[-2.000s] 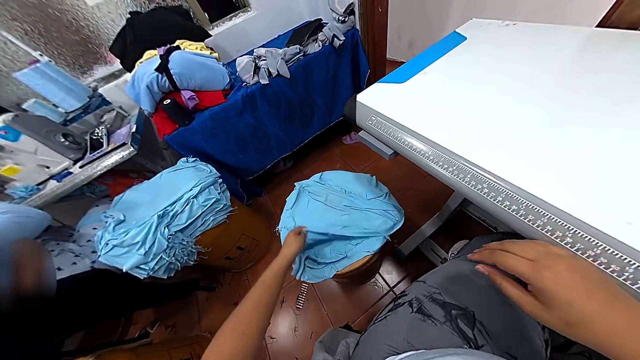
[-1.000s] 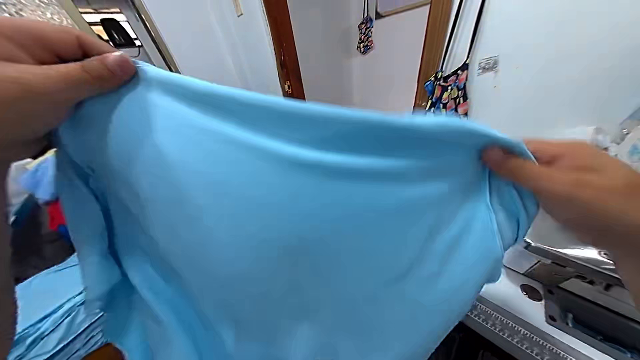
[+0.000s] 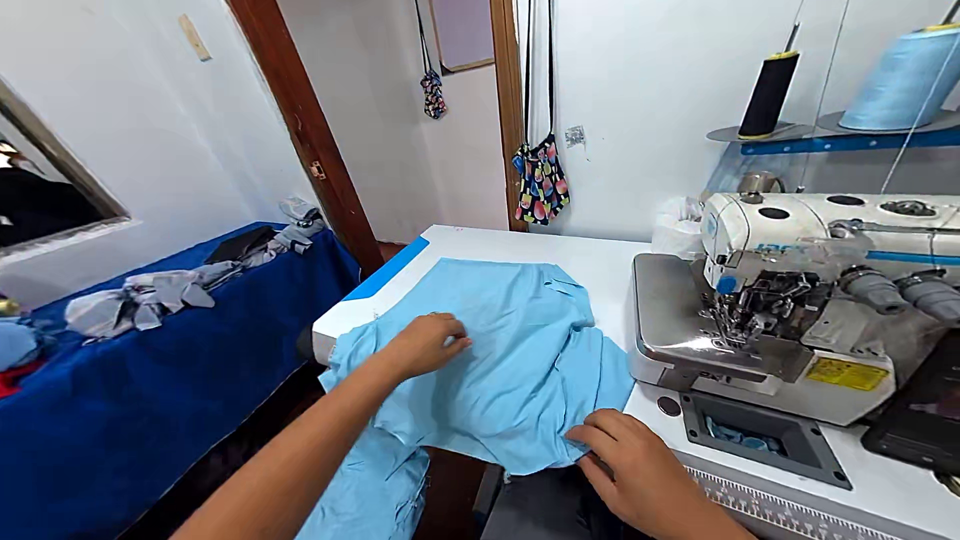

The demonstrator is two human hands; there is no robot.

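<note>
A light blue knit garment piece (image 3: pixel 487 337) lies spread, with some folds, on the white sewing table (image 3: pixel 600 247). My left hand (image 3: pixel 429 346) is over its left half, fingers bent and apart from the thumb, with no cloth visible between them. At the garment's lower right corner, my right hand (image 3: pixel 626 465) has its fingertips on the edge; whether they pinch the cloth cannot be told. The white overlock sewing machine (image 3: pixel 795 300) stands right of the cloth. More light blue fabric (image 3: pixel 375 487) is below the table's near left edge.
A blue-draped surface (image 3: pixel 187 330) with grey cloth pieces (image 3: pixel 150 296) runs along the left wall. Black (image 3: pixel 770 94) and light blue thread cones (image 3: pixel 900 79) stand above the machine. A measuring tape (image 3: pixel 780 510) lines the table's front edge. A patterned bag (image 3: pixel 541 180) hangs behind.
Two seconds ago my left hand was at the blue fabric pile on a stool. One second ago both hands held a piece stretched up; now it lies on the table. The view has swung right.
</note>
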